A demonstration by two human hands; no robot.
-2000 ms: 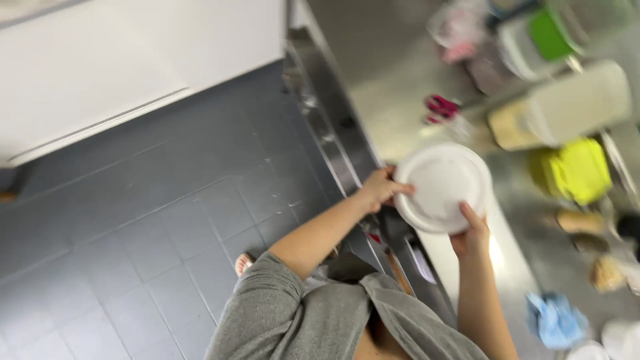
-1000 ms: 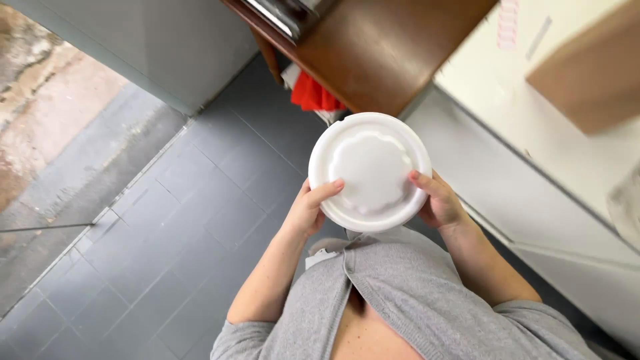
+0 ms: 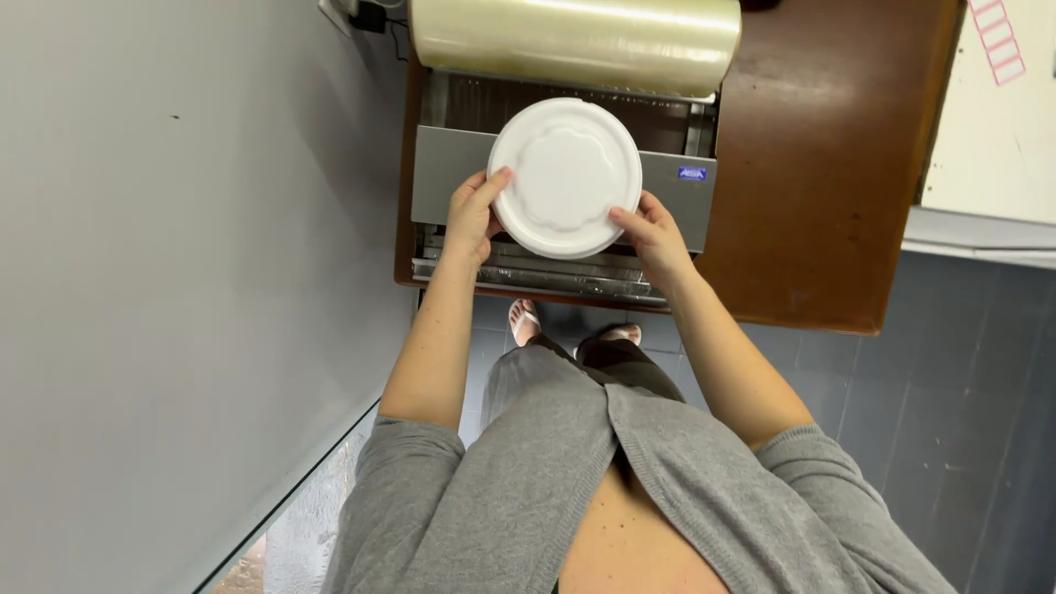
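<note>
A round white lidded container or plate (image 3: 566,177) is held level between my hands, its raised centre facing up. My left hand (image 3: 477,213) grips its left rim, thumb on top and fingers underneath. On the lower right rim, my right hand (image 3: 652,233) holds it the same way. Beneath the white round piece is a grey metal film-wrapping machine (image 3: 454,177), partly covered by it and by my hands. A large roll of clear plastic film (image 3: 577,41) lies across the far end of the machine. Whether anything is inside the round piece cannot be told.
The machine stands on a brown wooden table (image 3: 808,181) with a rounded near corner. A grey wall (image 3: 190,247) runs close along the left. At the far right is a white worktop (image 3: 994,140). A black plug and cables (image 3: 368,16) are by the wall at the top.
The view has moved from a steel counter to the brown table with the wrapping machine. Both hands have kept hold of the white round piece, which is now above the machine.
</note>
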